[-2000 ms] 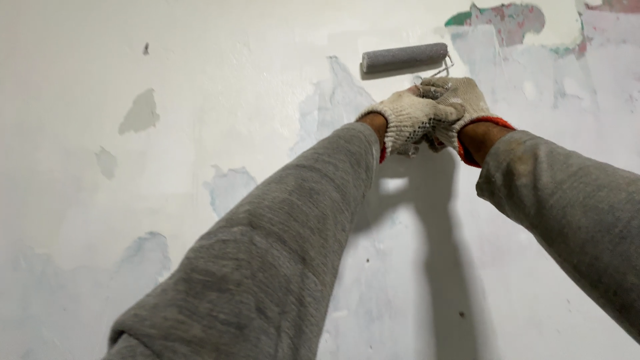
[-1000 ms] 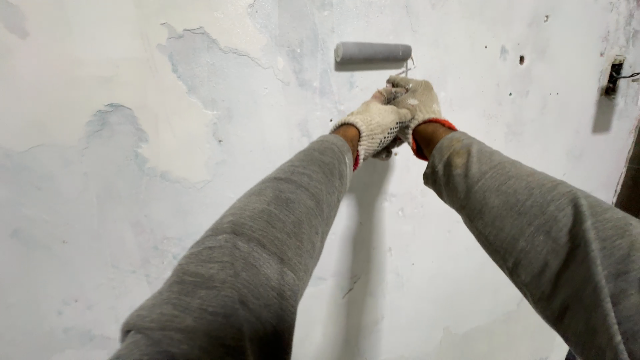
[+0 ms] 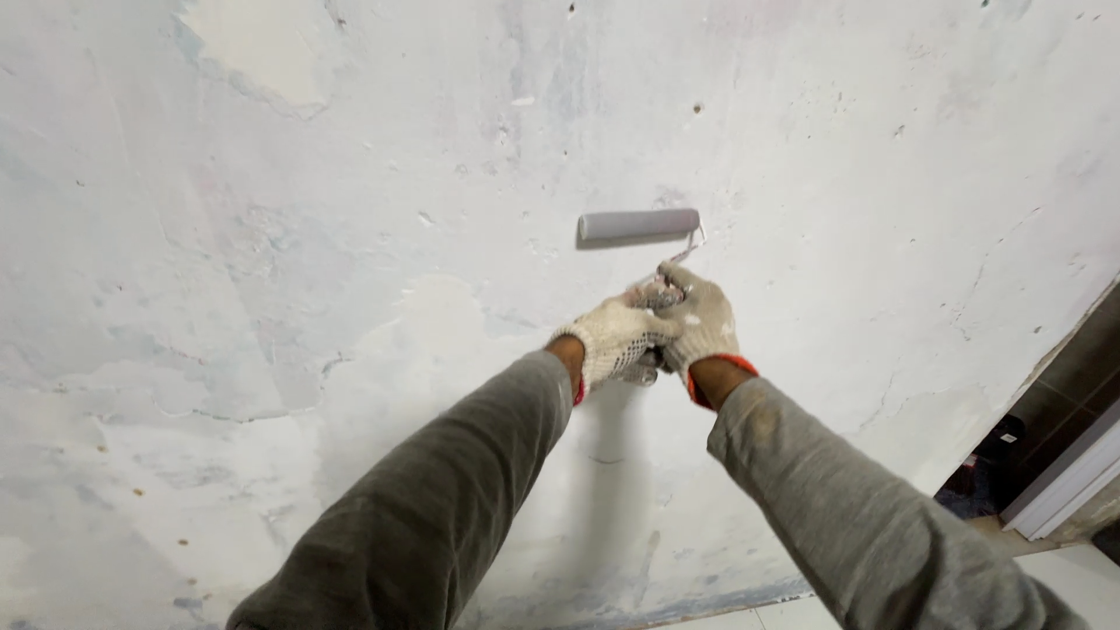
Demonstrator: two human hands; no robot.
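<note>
A paint roller (image 3: 639, 225) with a grey sleeve lies level against a patchy white wall (image 3: 420, 157), its bent wire frame running down from the right end. My left hand (image 3: 617, 337), in a knitted work glove with dark dots, closes around the roller's handle. Against it, my right hand (image 3: 700, 319), in a matching glove with an orange cuff and white smears, grips the handle too. Both hands touch each other just below the roller, and the fingers hide most of the handle.
Small holes, cracks and peeled patches (image 3: 262, 48) mark the wall. Its right edge meets a dark opening with a white frame (image 3: 1072, 477). Pale floor tiles (image 3: 1072, 569) show at the lower right, along the foot of the wall.
The view has moved a long way down and right along the wall. Both hands and the roller have moved down the wall, the grip unchanged. The opening and floor have come into view.
</note>
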